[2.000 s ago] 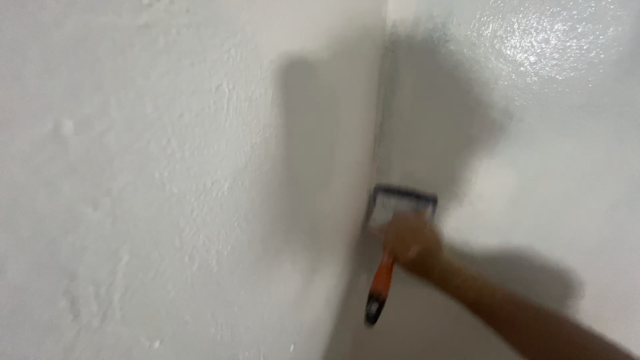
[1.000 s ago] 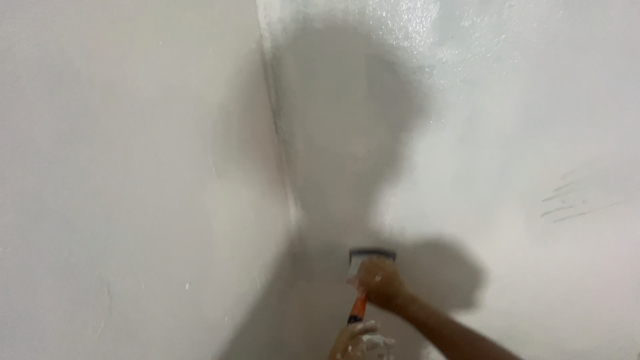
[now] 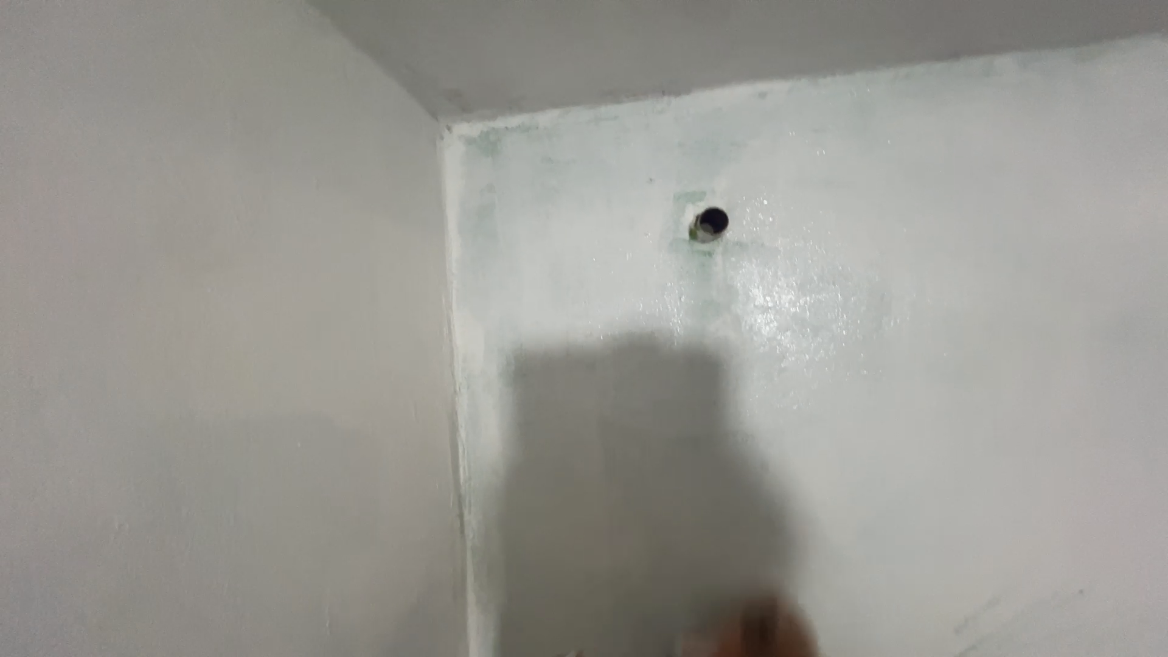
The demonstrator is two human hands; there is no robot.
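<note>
A blurred part of a hand (image 3: pixel 766 628), seemingly my right hand, shows at the bottom edge, right of the middle. Its fingers and anything in them are cut off or too blurred to make out. The paintbrush cannot be made out. My left hand is not clearly in view. Behind the hand stands the right wall (image 3: pixel 958 438), coated white with a wet shine and greenish patches. A dark shadow falls on this wall above the hand.
A round pipe opening (image 3: pixel 710 224) sticks out of the right wall high up. The left wall (image 3: pixel 228 319) meets it at a vertical corner (image 3: pixel 459 411). The grey ceiling (image 3: pixel 730 41) runs across the top. Faint scratch-like marks (image 3: pixel 981 613) show at the lower right.
The view has swung up to the ceiling and pipe opening. The brush and both hands, visible a second ago, have dropped low in the view; only a blurred part of a hand shows.
</note>
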